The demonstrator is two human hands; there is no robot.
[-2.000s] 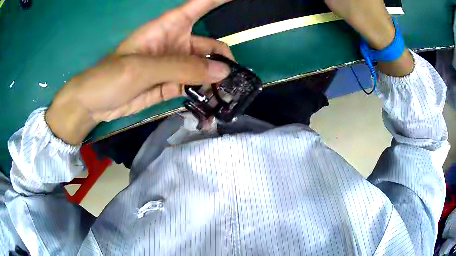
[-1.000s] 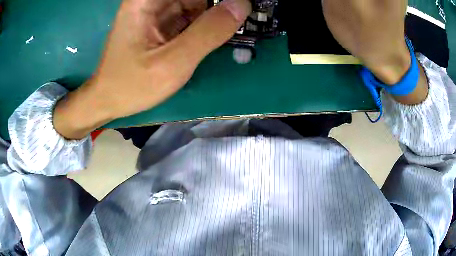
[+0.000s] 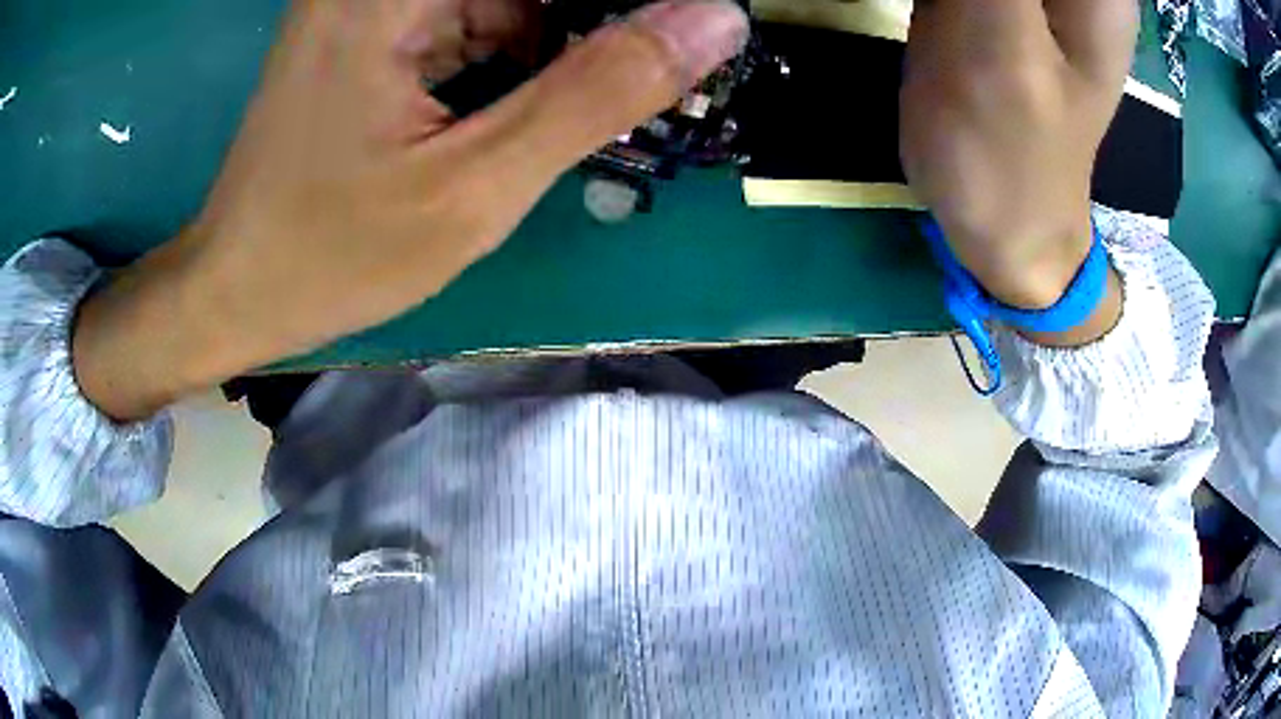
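Observation:
My left hand (image 3: 379, 211) is around a black electronic module (image 3: 684, 129) at the top centre, its thumb lying over the module. The module shows small silver and white parts. A pale grey round end piece (image 3: 610, 200) sticks out from its lower edge. My right hand (image 3: 1004, 155) is over a flat black strip (image 3: 829, 120) with cream edges, right of the module. Its fingers are cut off by the top edge, so what they hold is hidden. A blue wrist strap (image 3: 1047, 302) is on the right wrist.
White scraps (image 3: 115, 134) lie on the green mat (image 3: 562, 281) at the left. A shiny clear plastic bag (image 3: 1219, 25) is at the upper right. The bench's front edge runs below my hands. A striped sleeve of another person (image 3: 1250, 407) shows at the right edge.
The module in my left hand has moved from the bench's front edge up over the mat. The strip now lies beside it. In the last second the whole view has shifted slightly.

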